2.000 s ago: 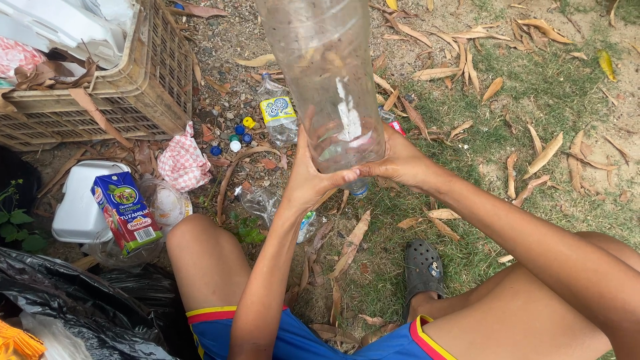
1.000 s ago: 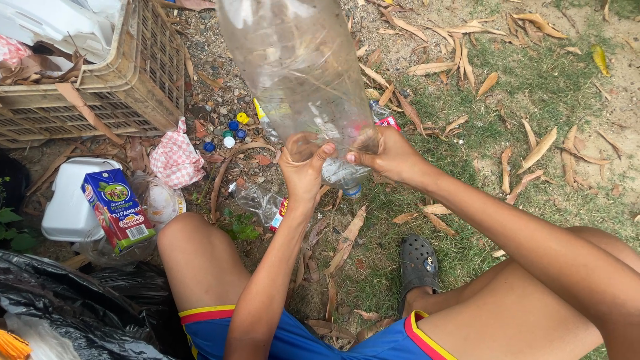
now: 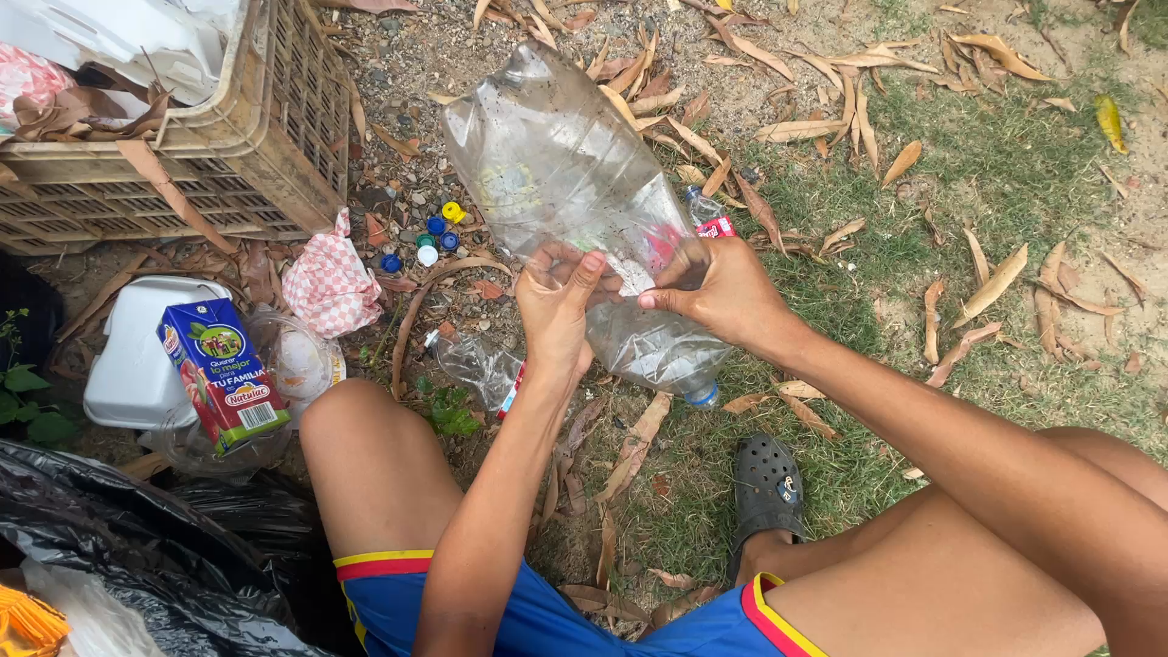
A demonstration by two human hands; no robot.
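Observation:
A large clear plastic bottle [image 3: 566,155], dirty, creased and bent at the middle, is held between my two hands above the ground. Its blue-capped neck points down toward my legs. My left hand [image 3: 561,297] grips one side of the bottle, thumb on top and fingers around the wall. On the opposite side my right hand [image 3: 716,287] pinches the plastic near a whitish label remnant [image 3: 630,274]. Below lie a small crushed clear bottle [image 3: 476,365] and, by my right hand, a small bottle with a red label [image 3: 710,217].
At left stand a plastic crate [image 3: 274,137] of foam containers, a white foam box [image 3: 151,351], a juice carton [image 3: 222,370], checkered paper [image 3: 333,283] and a black plastic bag [image 3: 119,547]. Several bottle caps [image 3: 436,239] lie on the gravel. A grey clog [image 3: 768,484] is on one foot.
The large bottle has gone from nearly upright toward the camera to lying more across the view, lower and more bent. Both hands stay on it; their thumbs now press along its side.

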